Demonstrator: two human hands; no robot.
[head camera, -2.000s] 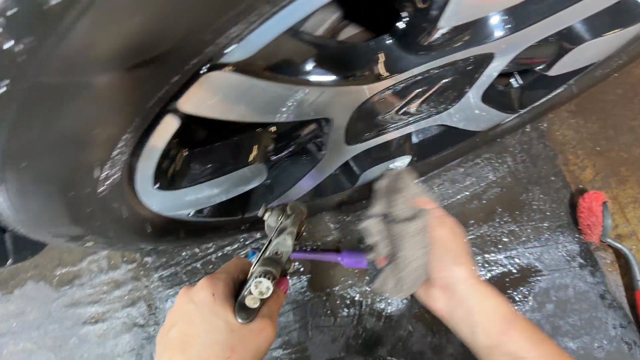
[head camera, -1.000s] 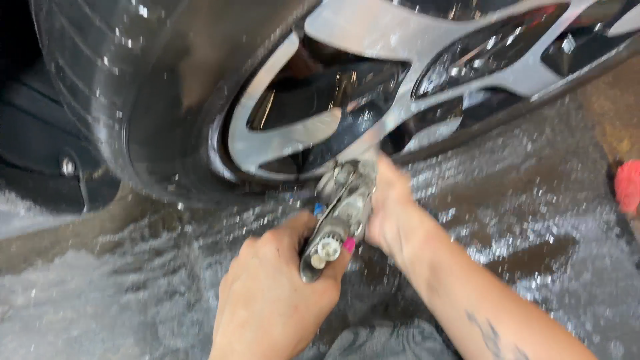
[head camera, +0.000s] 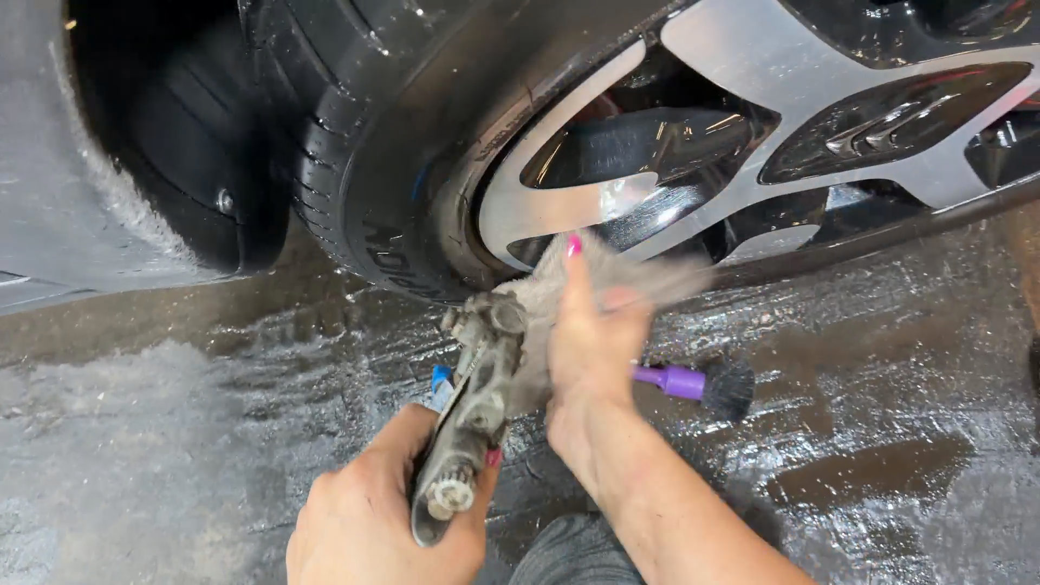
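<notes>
My left hand (head camera: 390, 496) is closed around a worn metal spray gun (head camera: 479, 406) with a knurled knob at its lower end; something blue shows beside it. With my right hand (head camera: 601, 349) I hold a grey cloth (head camera: 593, 268), partly blurred, against the lower edge of the alloy wheel (head camera: 569, 203). The wheel has silver and glossy black spokes and sits inside a black tyre (head camera: 390, 162). A purple-handled detailing brush (head camera: 682, 382) with dark bristles shows to the right of my right wrist; its far end is hidden behind the wrist.
At the upper left are the car's grey body panel (head camera: 122, 219) and the dark wheel-arch liner (head camera: 203, 162). Wet, streaked dark floor (head camera: 853, 406) lies below the wheel. A grey-clothed knee (head camera: 577, 552) shows at the bottom edge.
The cloth, beside the wheel's lower edge two seconds ago, is now up against the rim with my right hand. The view has shifted so more tyre and body panel show at the left.
</notes>
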